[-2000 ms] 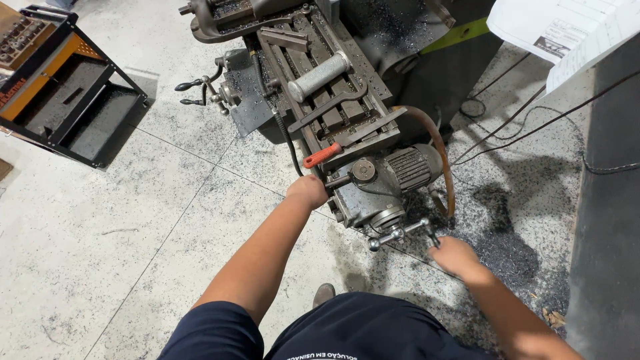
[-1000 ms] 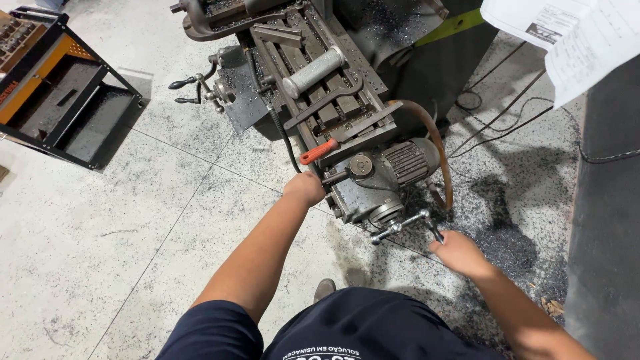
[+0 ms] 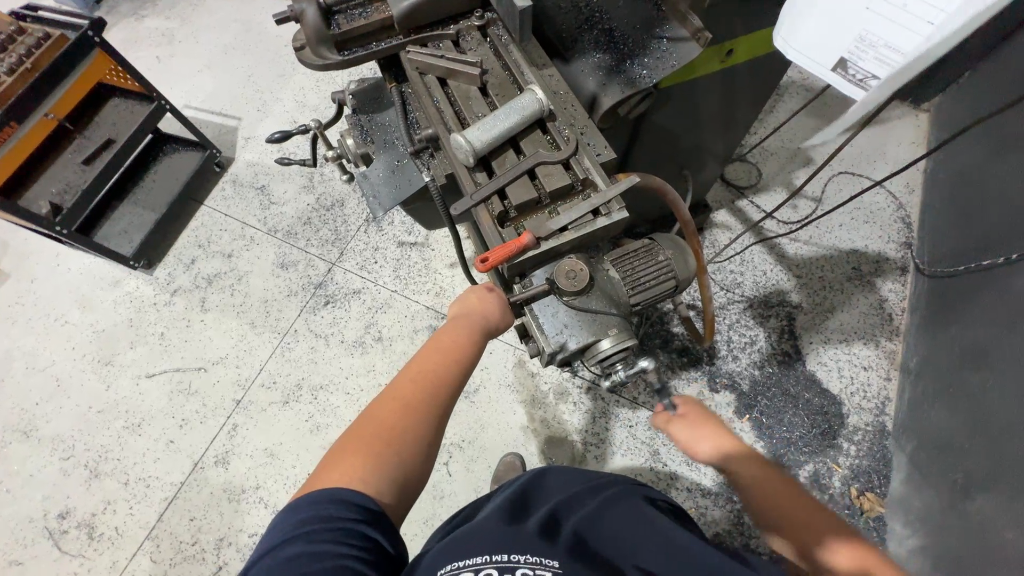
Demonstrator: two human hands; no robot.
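Observation:
My left hand (image 3: 482, 310) is closed around the end of a lever (image 3: 531, 294) that sticks out from the feed gearbox (image 3: 572, 320) at the near end of a milling machine table. My right hand (image 3: 694, 428) holds the dark grip of the crank handle (image 3: 638, 371) below that gearbox; the hand is slightly blurred. On the slotted table (image 3: 524, 192) lie a red-handled file (image 3: 508, 250), a hook spanner (image 3: 520, 174), a metal cylinder (image 3: 500, 126) and flat metal bars (image 3: 446, 64). Metal chips cover much of the table.
A machine vise (image 3: 344, 36) is at the table's far end, with crank handles (image 3: 308, 134) left of the knee. A tool cart (image 3: 104, 160) stands at far left. Paper sheets (image 3: 864, 44) hang at upper right above cables (image 3: 808, 216). Chips (image 3: 788, 400) are heaped on the floor.
The crank handle has turned to a different angle, with my right hand still on its grip. My left hand stays on the lever. The tools on the table have not moved.

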